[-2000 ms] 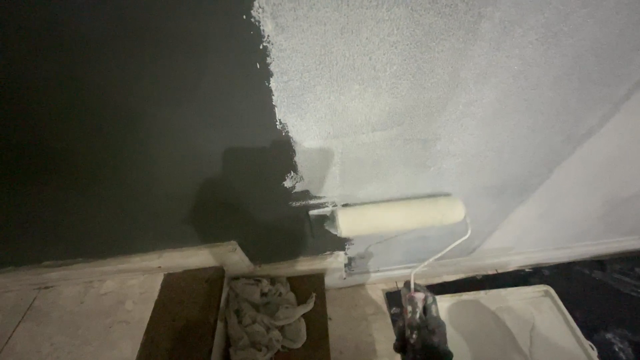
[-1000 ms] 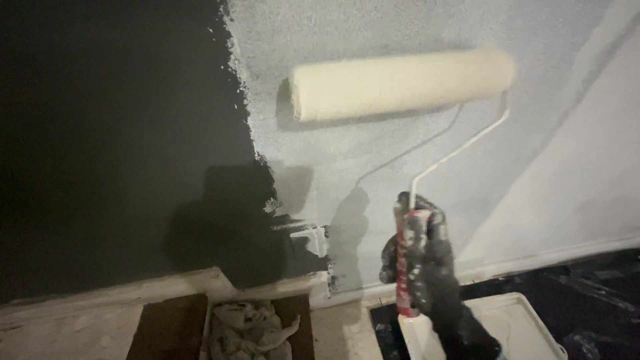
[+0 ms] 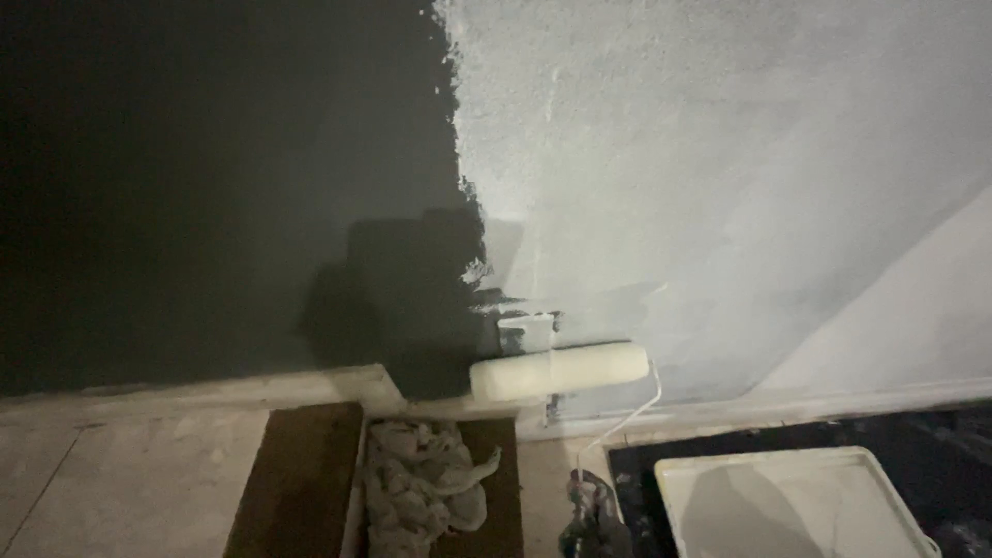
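Note:
My right hand (image 3: 595, 515), in a dark paint-marked glove, grips the handle of a paint roller at the bottom of the view. The cream roller sleeve (image 3: 559, 372) lies low against the wall, just above the skirting board (image 3: 659, 415), with its wire frame bending down to the hand. Light paint (image 3: 682, 170) covers the wall to the right, and its ragged edge meets the dark wall surface (image 3: 217, 186) on the left. Dark gaps show through the light paint just above the sleeve. My left hand is out of view.
A paint tray (image 3: 775, 459) with light paint stands on a dark sheet (image 3: 949, 465) at the lower right. Crumpled pale cloth or plastic (image 3: 426, 480) lies on a brown board or mat (image 3: 496, 465). Another brown piece (image 3: 302, 480) lies left of it.
The roller was higher on the wall one second ago and has come down to just above the skirting board. The right hand has moved down with it.

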